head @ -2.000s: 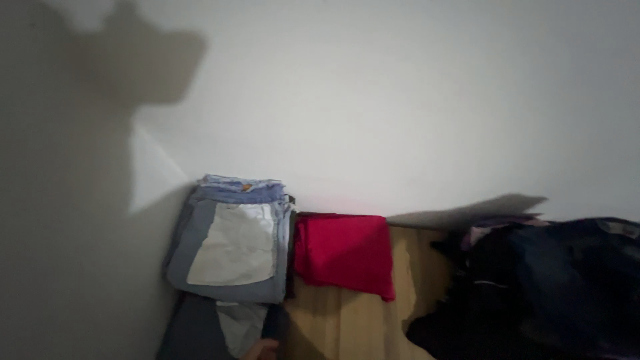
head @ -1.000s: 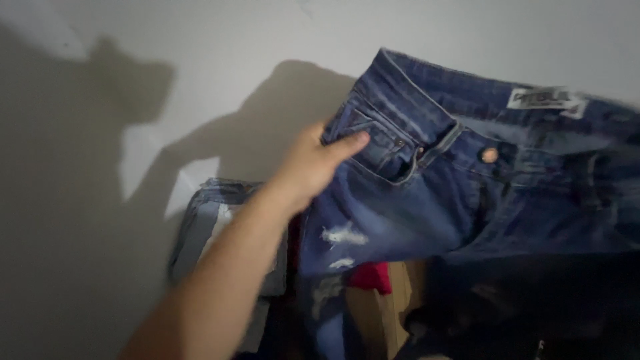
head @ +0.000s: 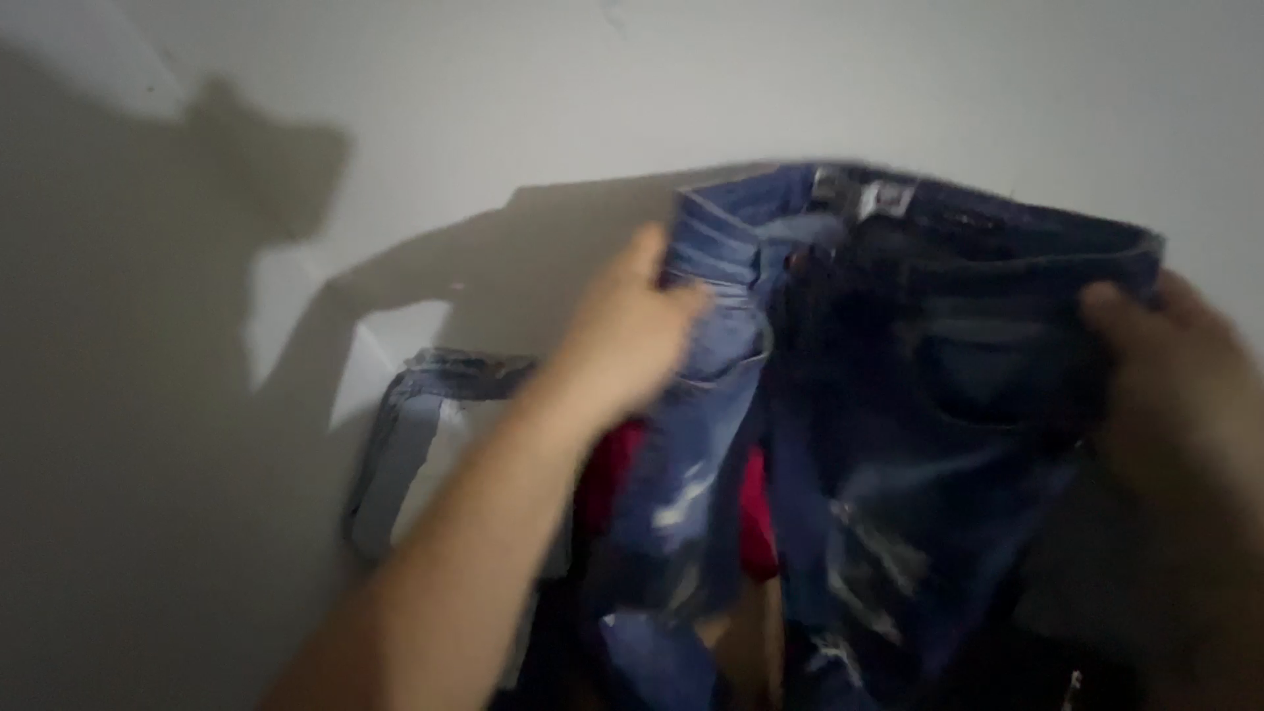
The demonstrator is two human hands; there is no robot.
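A pair of distressed blue jeans (head: pixel 849 395) hangs upright in the middle and right, its waistband at the top and its legs hanging down. My left hand (head: pixel 632 326) grips the waistband's left side, thumb over the front near the pocket. At the other side my right hand (head: pixel 1165 365), blurred and in shade, holds the waistband's right end. A pale label bearing writing shows inside the waist. The lower ends of the legs run out of view.
Behind my left forearm lies a stack of folded denim (head: pixel 385 484), partly hidden. Dark red cloth (head: pixel 756 523) shows between the jeans' legs, above a bit of wooden surface (head: pixel 736 642). A pale wall (head: pixel 553 89) rises behind, with shadows on it.
The jeans came into view, held up by my left hand a second ago; now my right hand shows on the waistband too. The waistband has turned and the legs hang more fully in view.
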